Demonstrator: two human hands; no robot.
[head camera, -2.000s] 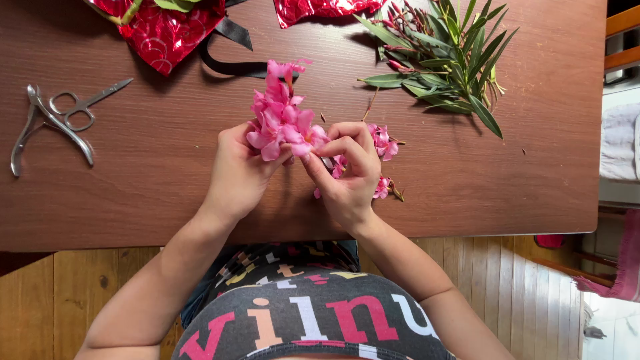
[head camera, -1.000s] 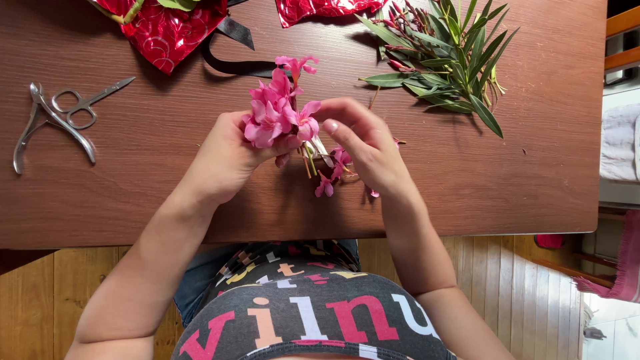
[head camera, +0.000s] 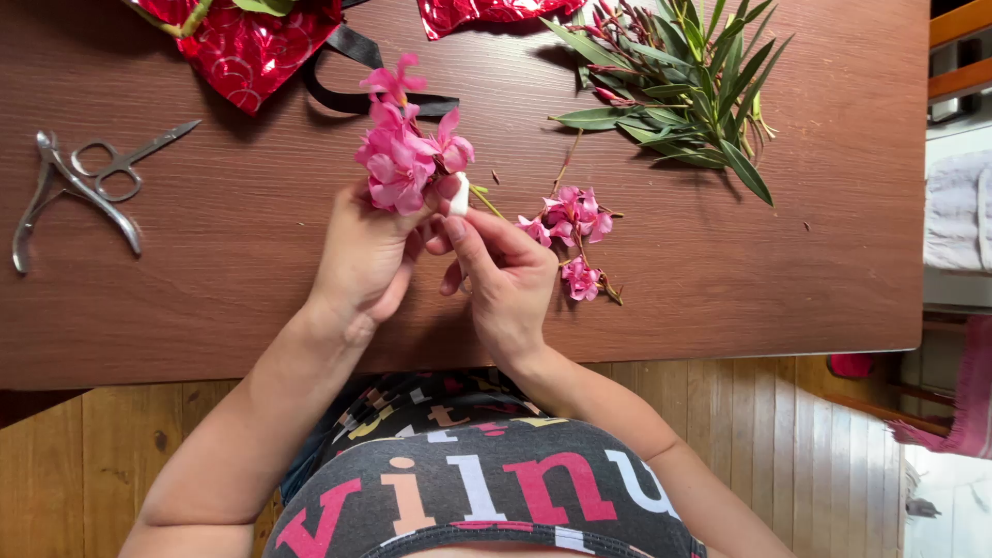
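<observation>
My left hand (head camera: 368, 248) is closed round the stems of a bunch of pink oleander flowers (head camera: 403, 151), whose blooms stand above the fingers. My right hand (head camera: 504, 271) pinches the lower end of a small white strip (head camera: 459, 195), perhaps tape or ribbon, which lies against the stems beside my left thumb. The fingertips of both hands nearly meet. Where the strip runs behind the fingers is hidden. A green stem (head camera: 487, 201) shows just right of the strip. Loose pink flower sprigs (head camera: 573, 217) lie on the table right of my right hand.
Small scissors (head camera: 120, 167) and metal nippers (head camera: 81, 190) lie at the left. Red foil wrapping (head camera: 256, 58) and a black ribbon (head camera: 349, 101) are at the top. Cut oleander sprigs with long green leaves (head camera: 690, 93) lie upper right. The table's near edge (head camera: 697, 358) runs below my hands.
My right hand has moved from just right of the blooms down to below them, where it pinches the white strip. The bunch stays in my left hand.
</observation>
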